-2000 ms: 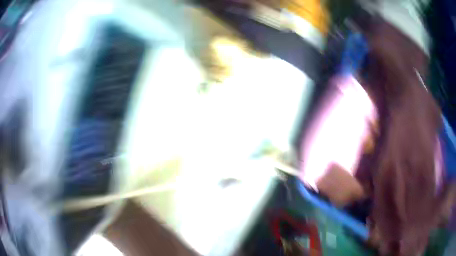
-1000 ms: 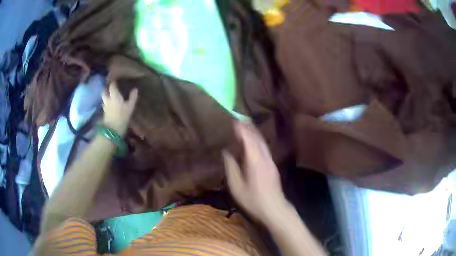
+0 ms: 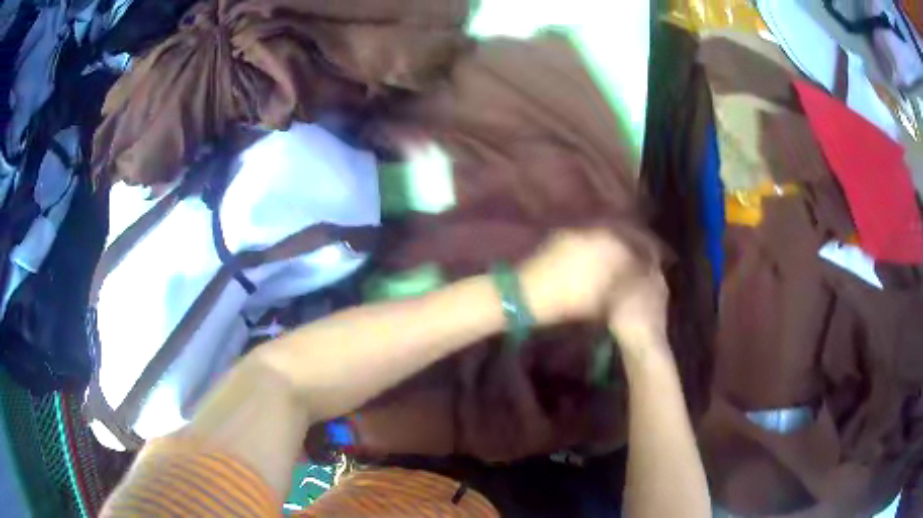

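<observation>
A large brown garment (image 3: 486,223) lies in front of me, gathered and blurred, over a bright green surface (image 3: 619,61). My left hand (image 3: 577,275), with a green bangle at the wrist, is on the garment right of centre. My right hand (image 3: 638,298) is next to it and the two touch or overlap. Both are blurred and their fingers are hidden, so I cannot tell what each one grips.
A white bundle (image 3: 294,192) with brown bands and dark ties lies at the left. Bunched brown cloth (image 3: 223,71) is above it. Dark and pale cloth is at the far left. Brown pieces (image 3: 774,334), a red cloth (image 3: 868,182) and yellow plastic (image 3: 749,205) are at the right.
The view has shifted and shows more of the white bundle. My hands were apart and open over the brown cloth; now they are together at right of centre. The brown cloth has been moved.
</observation>
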